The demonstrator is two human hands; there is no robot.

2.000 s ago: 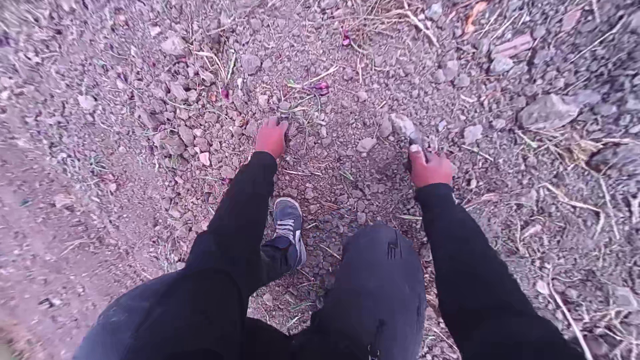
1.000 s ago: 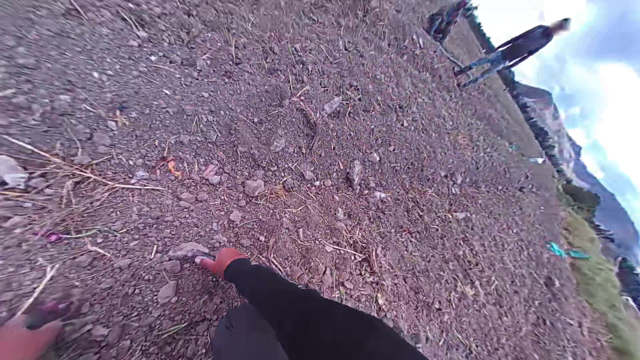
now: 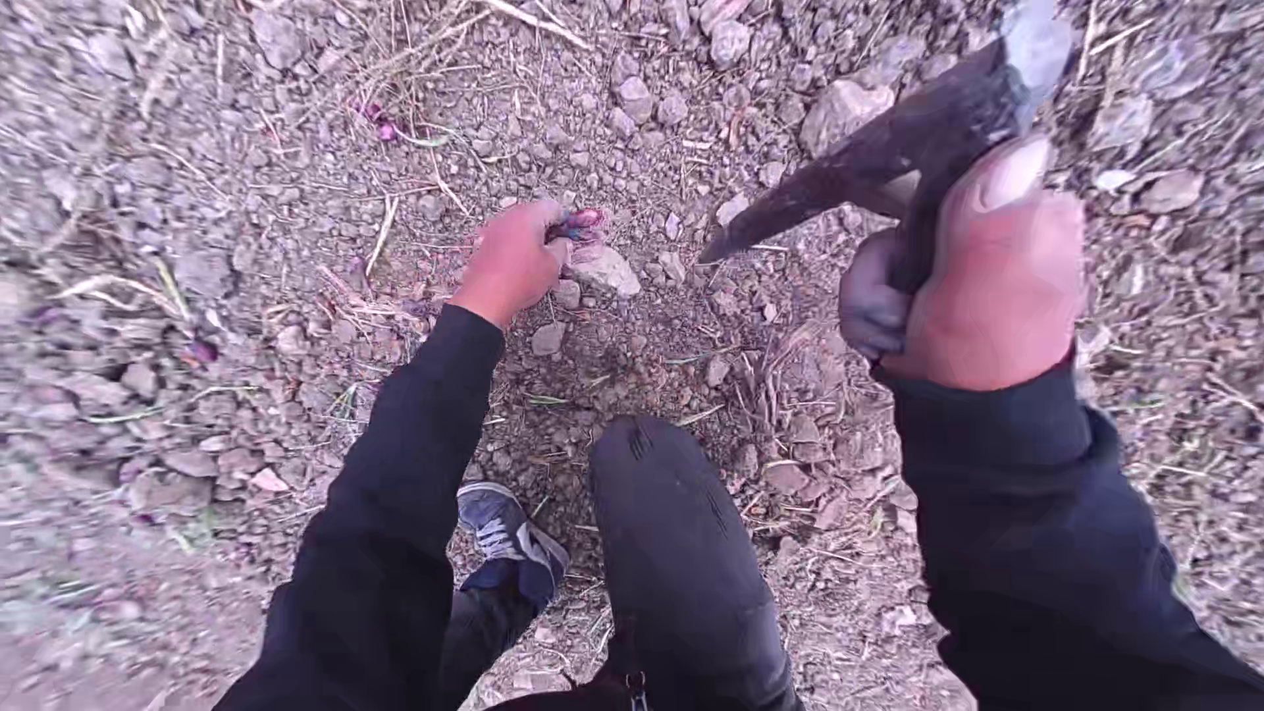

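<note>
My right hand (image 3: 978, 272) is closed round the handle of a dark hand pick (image 3: 869, 148), raised above the soil at the upper right. Its pointed end slants down to the left, and its other end reaches the top of the view. My left hand (image 3: 513, 259) is low over the ground left of the middle, with its fingertips closed on a small reddish-purple bulb (image 3: 585, 219), partly hidden by the fingers. A pale stone (image 3: 604, 269) lies just below the bulb. More small purple pieces (image 3: 385, 128) lie on the soil at the upper left.
Dry, cloddy soil with straw and stones surrounds my hands. A larger stone (image 3: 844, 111) lies behind the pick. My bent knee (image 3: 662, 494) in dark trousers is at the lower middle, and my grey shoe (image 3: 499, 523) stands left of it.
The view has swung back down from the field, where a standing person showed. My right hand, low at the soil in both earlier frames, is now raised with the pick.
</note>
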